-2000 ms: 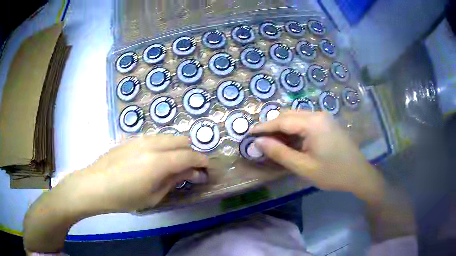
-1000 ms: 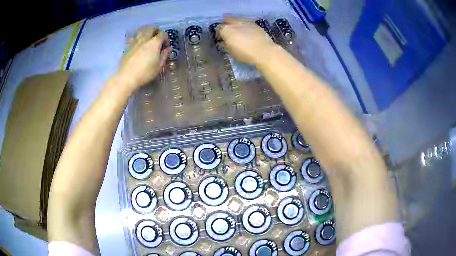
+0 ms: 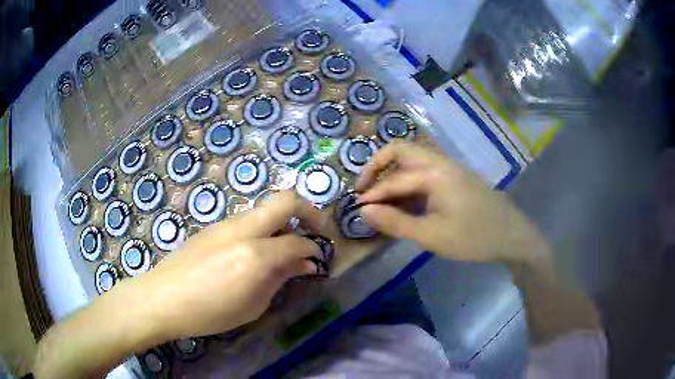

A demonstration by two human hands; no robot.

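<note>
The clear packing tray (image 3: 348,266) lies at a slant in front of me, with rows of round parts (image 3: 248,172) in its pockets, silver rings with pale blue-grey centres. My right hand (image 3: 437,200) pinches a round part (image 3: 357,220) between thumb and fingers at the tray's right part. My left hand (image 3: 244,259) reaches over the tray's near rows, fingers curled around a dark-rimmed part (image 3: 323,255). My left hand and forearm hide several pockets.
The supply tray (image 3: 111,111) lies behind the packing tray, with dark parts at its far ends and a white label (image 3: 181,35). Cardboard sheets (image 3: 28,274) are at the left edge. Nested clear trays (image 3: 544,66) and a black clamp (image 3: 433,75) are at the right.
Both hands have come back from the supply tray's far end to the near part of the packing tray, now with parts at the fingers. The view has turned, and the trays appear slanted.
</note>
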